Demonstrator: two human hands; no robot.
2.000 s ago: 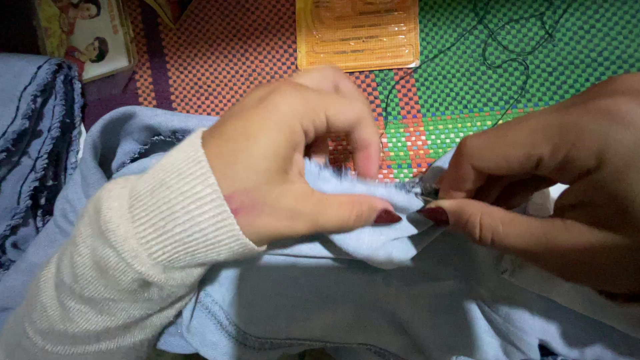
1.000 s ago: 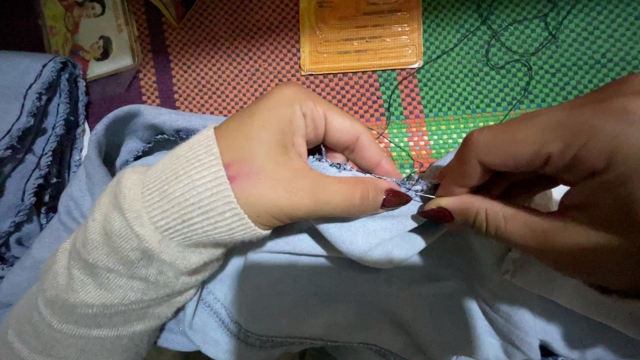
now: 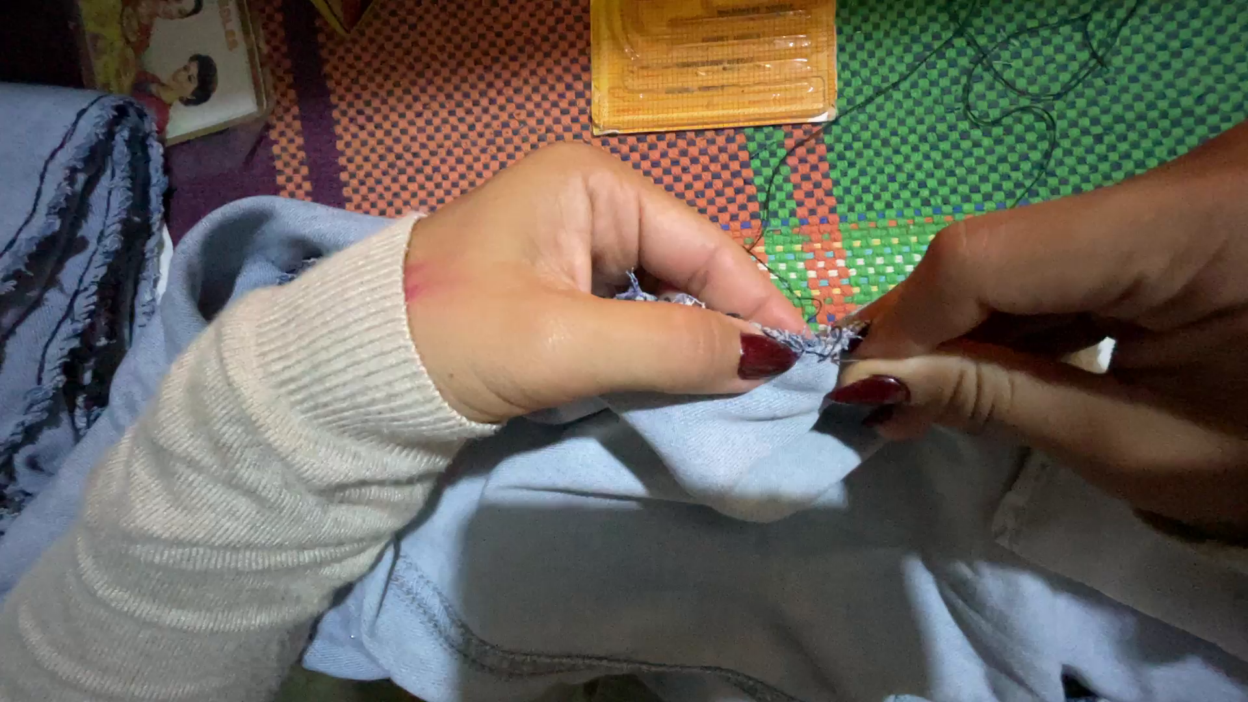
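Note:
Light blue denim cloth point(image 3: 741, 458) with a frayed, stitched edge lies bunched below my hands. My left hand point(image 3: 575, 292), in a cream ribbed cuff, pinches that edge between thumb and forefinger. At the right end of the pinched edge, my right hand point(image 3: 1024, 322) has its thumb and forefinger closed at the cloth. A thin bit of sewing needle point(image 3: 850, 361) shows beside the right thumb; the rest is hidden by the fingers. Dark thread point(image 3: 770, 185) runs from near the fingertips up over the woven mat.
A woven plastic mat point(image 3: 468, 107) in orange and green lies underneath. An orange needle packet point(image 3: 717, 68) rests on it at the top. Folded denim with frayed dark seams point(image 3: 88, 273) is at the left, below a printed case point(image 3: 210, 88). Loops of thread lie at upper right.
My left forefinger has come down to the frayed edge since the earliest frame. The needle, visible between my hands one second ago, now shows only slightly at my right thumb.

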